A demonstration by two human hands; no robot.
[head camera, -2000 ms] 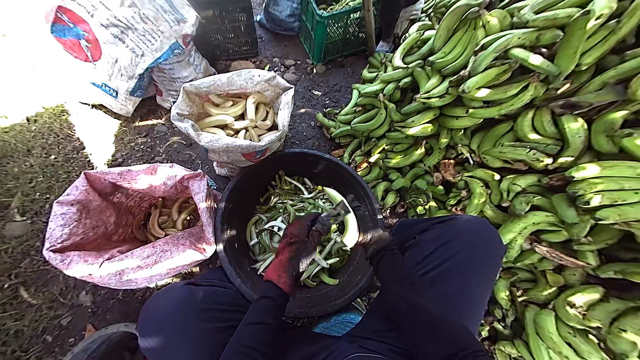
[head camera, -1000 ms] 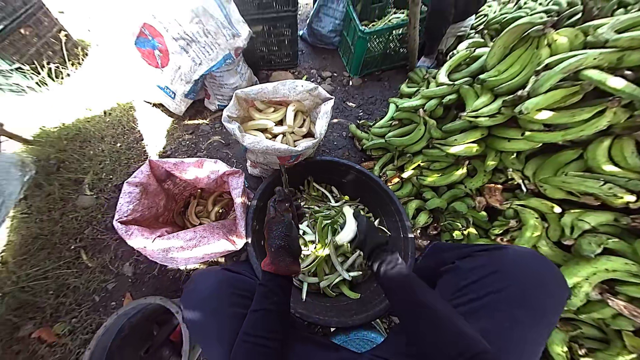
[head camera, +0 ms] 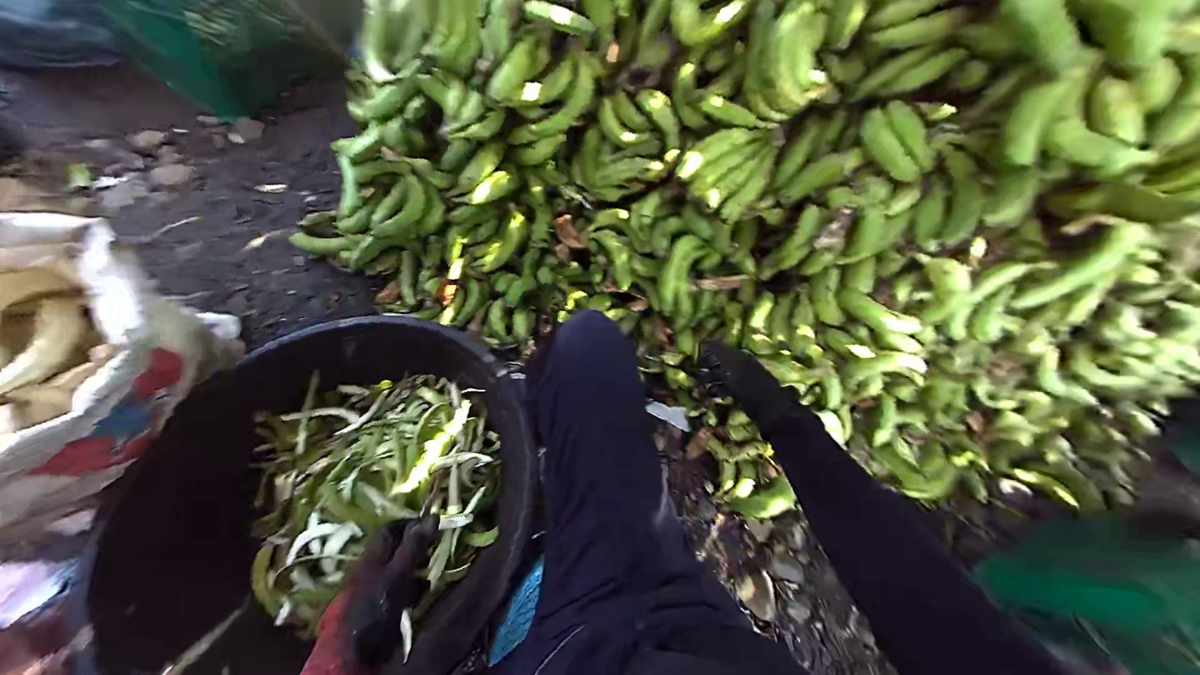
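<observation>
My left hand (head camera: 389, 572), in a dark and red glove, is low over green and pale peel strips (head camera: 361, 487) inside a round black tub (head camera: 520, 431). Its fingers are blurred, so whether it holds anything cannot be told. Beyond my knee, my right hand (head camera: 736, 375), in a black glove, reaches the near edge of a large heap of green bananas or plantains (head camera: 731, 169). Its fingertips are dark against the fruit, and their grip is unclear. A bright yellow-white strip (head camera: 436, 445) lies on the peels.
A white woven sack (head camera: 112, 281) with peeled fruit (head camera: 47, 328) stands beside the tub at the left. My dark-clothed knee (head camera: 591, 375) rises between tub and heap. A green crate (head camera: 202, 56) is at the top left; another green object (head camera: 1078, 572) is at the lower right.
My right hand has left the tub and reached the fruit heap. The peeled fruit it held one second ago is no longer seen in it. The view has swung strongly right.
</observation>
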